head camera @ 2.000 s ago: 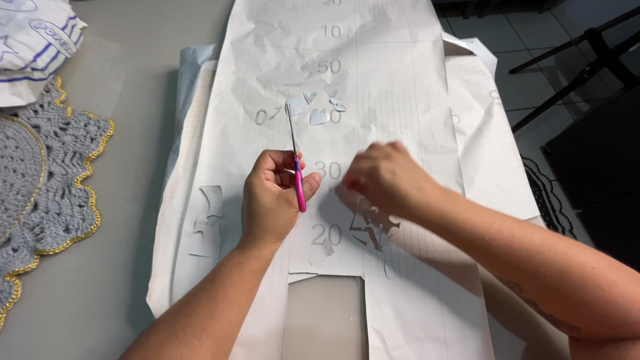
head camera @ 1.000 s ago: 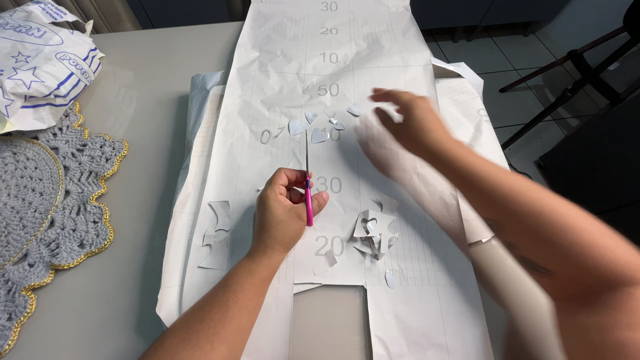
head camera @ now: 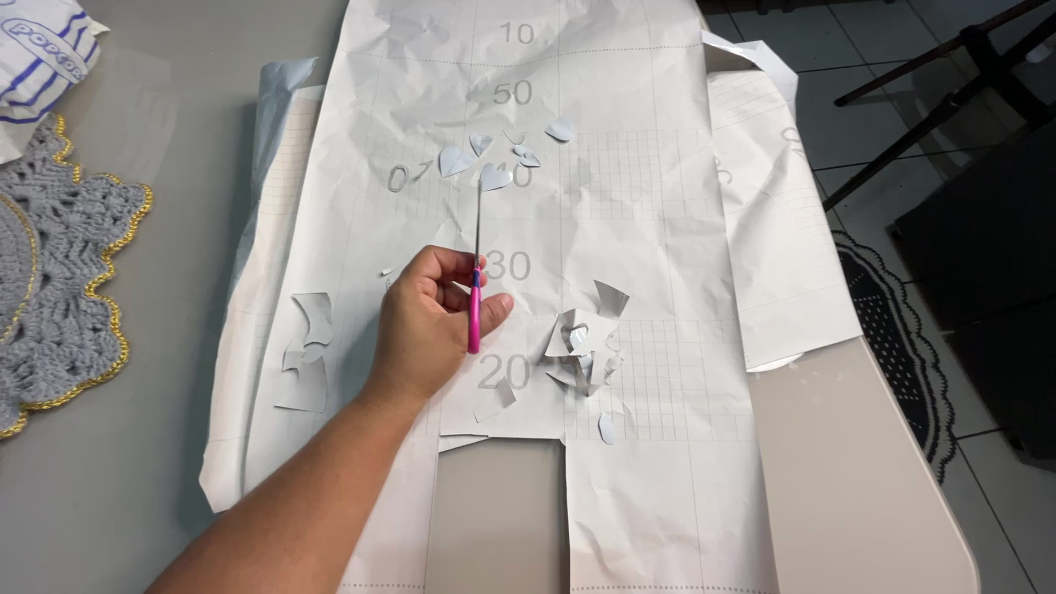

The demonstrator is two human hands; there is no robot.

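Observation:
My left hand (head camera: 433, 318) holds a pair of scissors (head camera: 474, 309) with pink and blue handles, blades pointing away from me over the printed paper sheet (head camera: 643, 264). Near the blade tips lie several small paper cutouts, among them a paper heart (head camera: 496, 176) touching or just beneath the tip and another paper heart (head camera: 454, 161) to its left. Right of my left hand sits a loose pile of paper scraps (head camera: 577, 338), with a small rounded paper piece (head camera: 607, 428) below it. Curved paper offcuts (head camera: 312, 318) lie left of my wrist. My right hand is out of the frame.
The sheet has a rectangular cutout at its near edge, showing the grey table (head camera: 502, 511). A grey crochet mat (head camera: 82, 223) with yellow trim and a crumpled popcorn bag (head camera: 41, 58) are at the left. Beyond the table's right edge are floor tiles, a dark rug (head camera: 891, 346) and dark metal legs (head camera: 907, 140).
My right hand moved from the scrap pile up past the hearts and out of view. One more cutout now lies at the right of the hearts. My left hand still holds the scissors.

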